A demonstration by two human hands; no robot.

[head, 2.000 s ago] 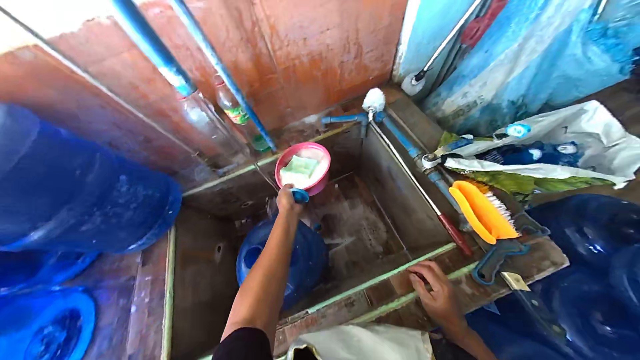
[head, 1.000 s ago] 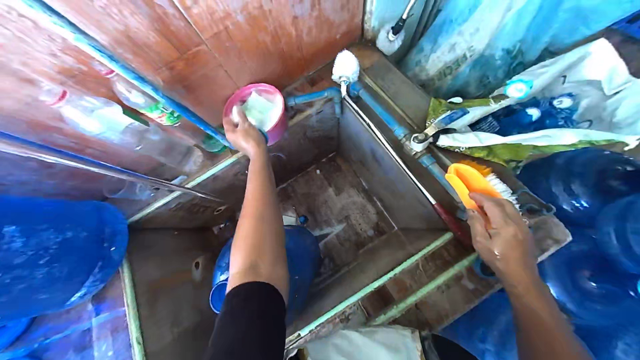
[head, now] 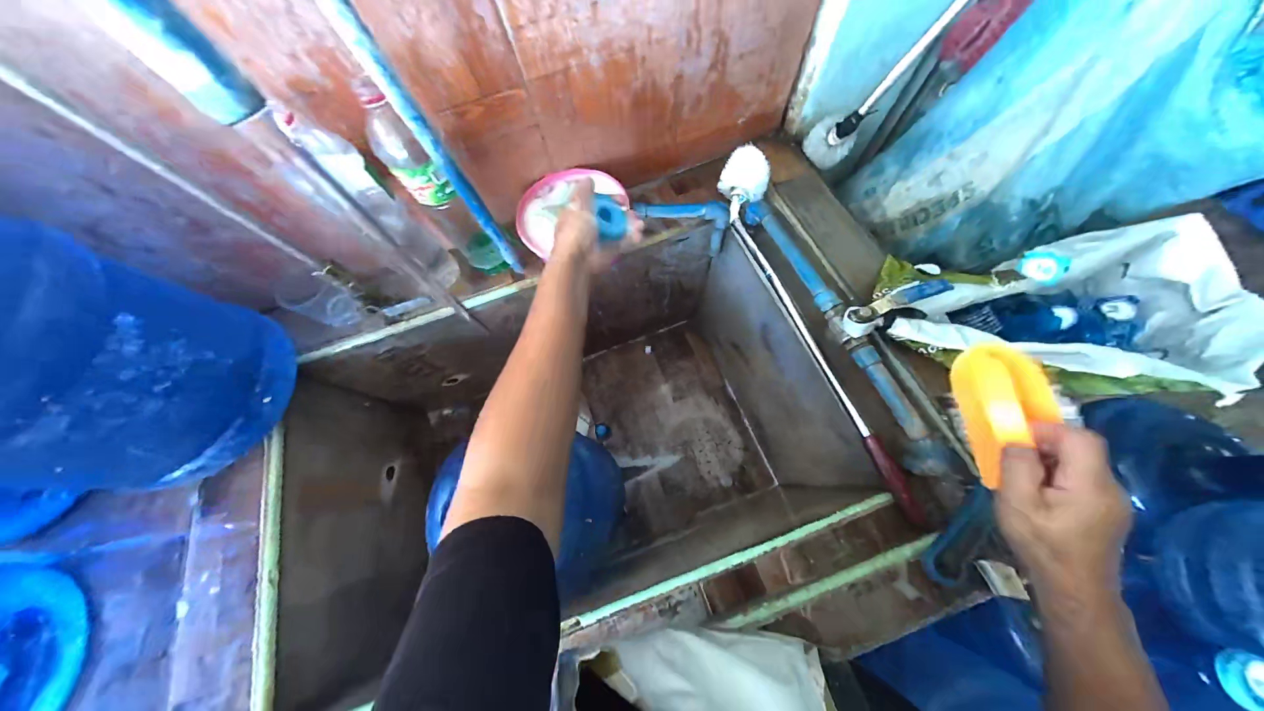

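My left hand (head: pixel 591 232), slightly blurred, grips a small blue object (head: pixel 610 217) over the pink tub (head: pixel 533 222) at the back ledge of the tiled basin (head: pixel 741 434). What the blue object is cannot be told. At the right, my right hand (head: pixel 1062 494) holds an orange scrubbing brush (head: pixel 997 400) by its handle, its pale bristles partly showing. Beneath my left forearm a blue water jug (head: pixel 592 489) lies in the basin, partly hidden by the arm.
A long-handled white brush (head: pixel 746 176) leans along the basin's right wall beside blue pipes (head: pixel 790 252). Bottles (head: pixel 405 153) stand at the back wall. An open white sack (head: pixel 1165 326) and blue jugs (head: pixel 1205 553) are at the right; a large blue jug (head: pixel 128 355) is at the left.
My right hand was on the basin's edge two seconds ago; it has since taken hold of the orange brush and lifted it. My left hand now holds the blue object over the tub.
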